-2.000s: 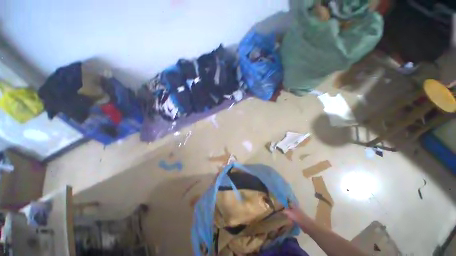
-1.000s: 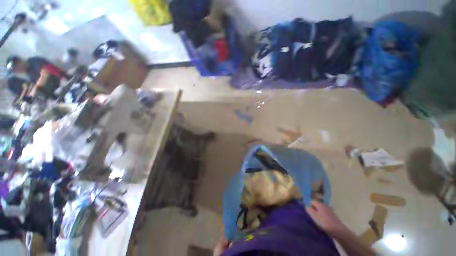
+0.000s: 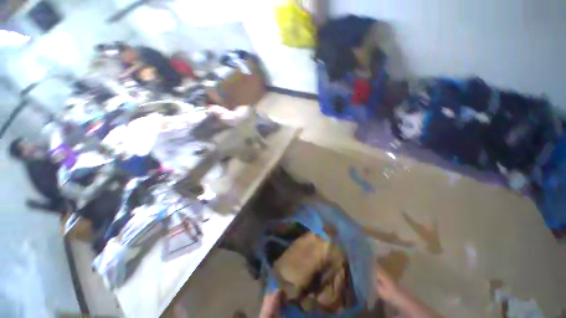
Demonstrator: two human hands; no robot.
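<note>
A blue plastic sack [image 3: 361, 248] is open at the lower middle, with tan and black fabric [image 3: 305, 261] inside. My right hand [image 3: 390, 287] is closed on the sack's right rim. My left hand [image 3: 270, 304] is at the sack's lower left rim, partly cut off by the bottom edge, and its fingers seem closed on the rim. The picture is blurred.
A long sewing table [image 3: 214, 239] with heaped fabric and a sewing machine [image 3: 245, 140] stands left. Two people [image 3: 42, 171] are beyond it. A blue crate [image 3: 335, 99], dark fabric bundles [image 3: 475, 118] and another blue sack [image 3: 555, 192] line the wall. Scraps [image 3: 428, 231] lie on the floor.
The view has swung left, bringing more of the table and people into sight. The sack has moved beside the table edge, and the purple cloth that covered part of it is out of view.
</note>
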